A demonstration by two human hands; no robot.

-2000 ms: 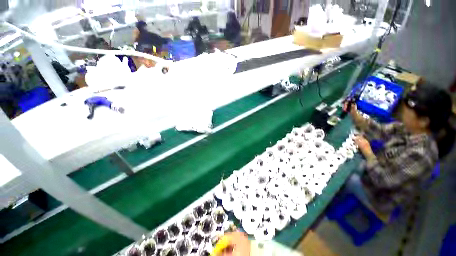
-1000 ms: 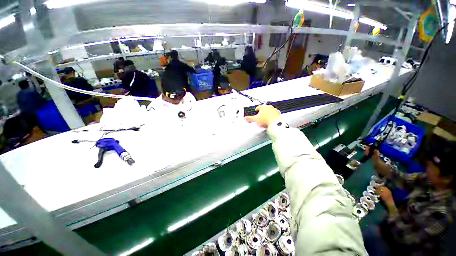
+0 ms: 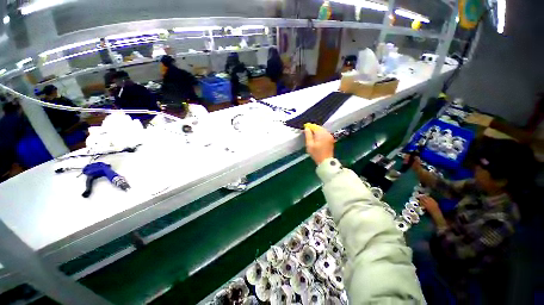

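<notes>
My right hand [image 3: 320, 145] reaches out over the front edge of the white shelf. A small bright yellow piece [image 3: 310, 127], likely a tool handle, shows between its thumb and fingers. The long black slotted tray [image 3: 320, 109] lies on the shelf, its near end right at my fingertips. I cannot tell whether my fingers also grip the tray. White round shells [image 3: 306, 257] with dark centres stand in tight rows on the green bench below, partly hidden by my sleeve. My left hand is not in view.
A blue-handled tool [image 3: 101, 174], cables and white parts lie on the shelf [image 3: 179, 170]. An open carton [image 3: 368, 87] stands behind the tray. A worker in a checked shirt sits at right by a blue bin [image 3: 440, 143]. Shelf posts rise at both sides.
My right hand first went from the shell rows up to the shelf. Since then the black tray has swung from lying along the front of the carton to pointing left of it. The view has shifted.
</notes>
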